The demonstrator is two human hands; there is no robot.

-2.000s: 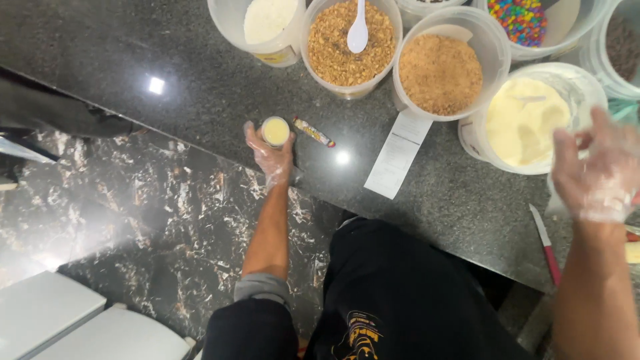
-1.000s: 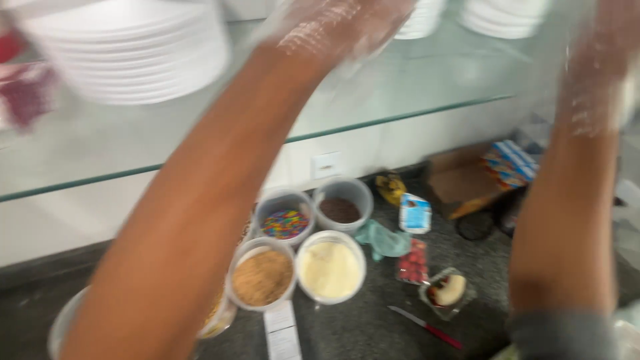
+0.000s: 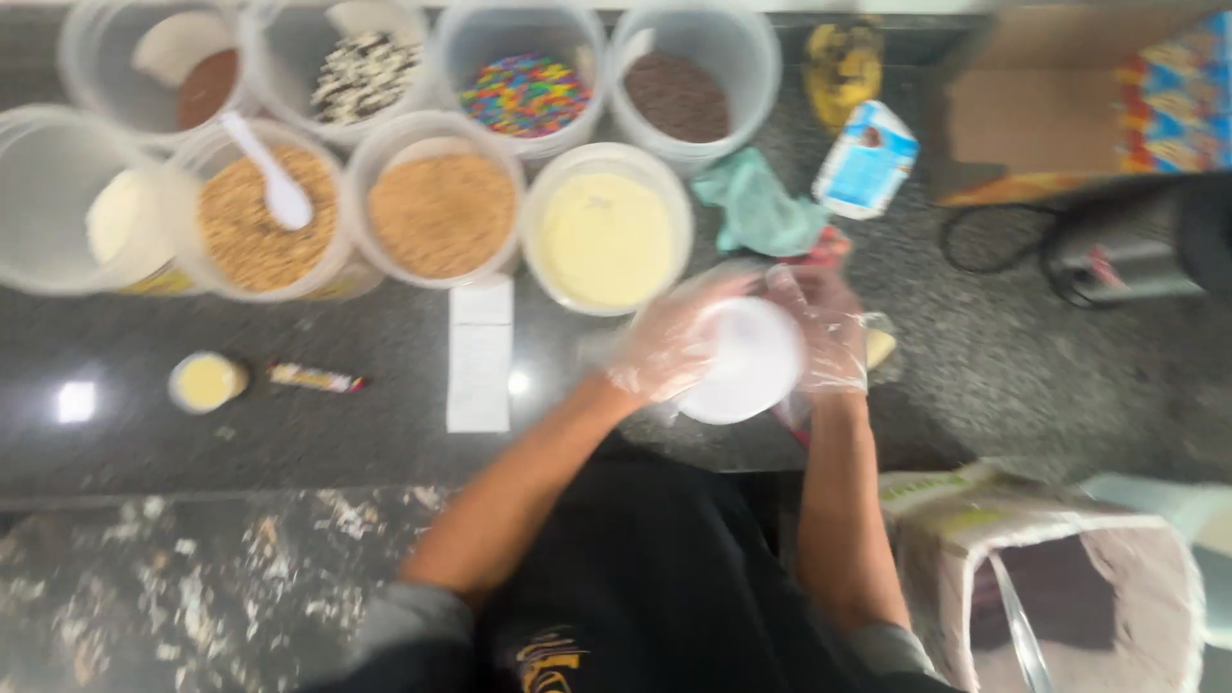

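Observation:
Both hands wear clear plastic gloves and are blurred. A white round bowl (image 3: 736,361) is between them over the dark stone counter. My left hand (image 3: 674,337) grips the bowl's left side, and my right hand (image 3: 823,322) is at its upper right side, its fingers partly hidden by glare and blur. Just above the left hand stands a tub of pale yellow powder (image 3: 608,231). Behind the right hand, part of a red-handled knife (image 3: 794,423) and a pale food piece (image 3: 878,348) show.
Tubs of colored candies (image 3: 527,96), brown crumbs (image 3: 443,217) and chopped nuts with a white spoon (image 3: 287,197) line the back. A small cup (image 3: 207,383), a wrapped stick (image 3: 316,377) and a paper slip (image 3: 479,361) lie left. A large open container (image 3: 1179,587) is lower right.
Both hands have come down from the glass shelf with stacked white containers to the counter, and a white bowl is now between them. The view has swung back down.

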